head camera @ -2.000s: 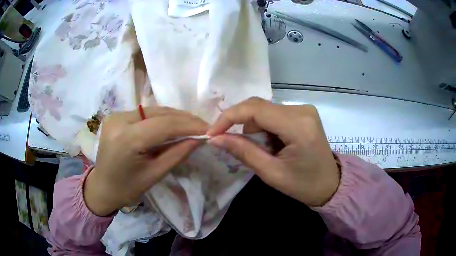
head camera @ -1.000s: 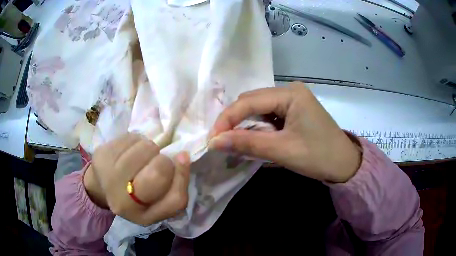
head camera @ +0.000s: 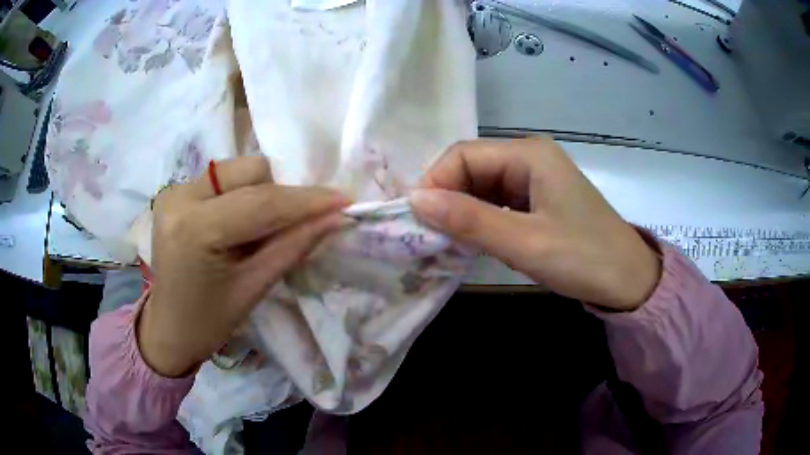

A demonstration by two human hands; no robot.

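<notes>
A cream-white floral garment (head camera: 293, 98) lies over the table and hangs over its front edge. My left hand (head camera: 231, 249) pinches a folded edge of it between thumb and forefinger, with a red ring band on a finger. My right hand (head camera: 533, 222) pinches the same edge a short way to the right. A short, light, folded stretch of fabric shows between the two pinches. The parts of the garment behind my fingers are hidden.
Thread snips (head camera: 677, 55) and a slim grey metal bar (head camera: 577, 34) lie on the machine bed (head camera: 568, 98) at the right. A printed ruler scale (head camera: 710, 244) runs along the front edge. A white label (head camera: 327, 3) shows at the top. Part of another machine (head camera: 22, 40) is far left.
My left hand was curled lower with its thumb on the fabric; it has risen, turned and now pinches the edge. My right hand has moved slightly right. The folded edge is held higher.
</notes>
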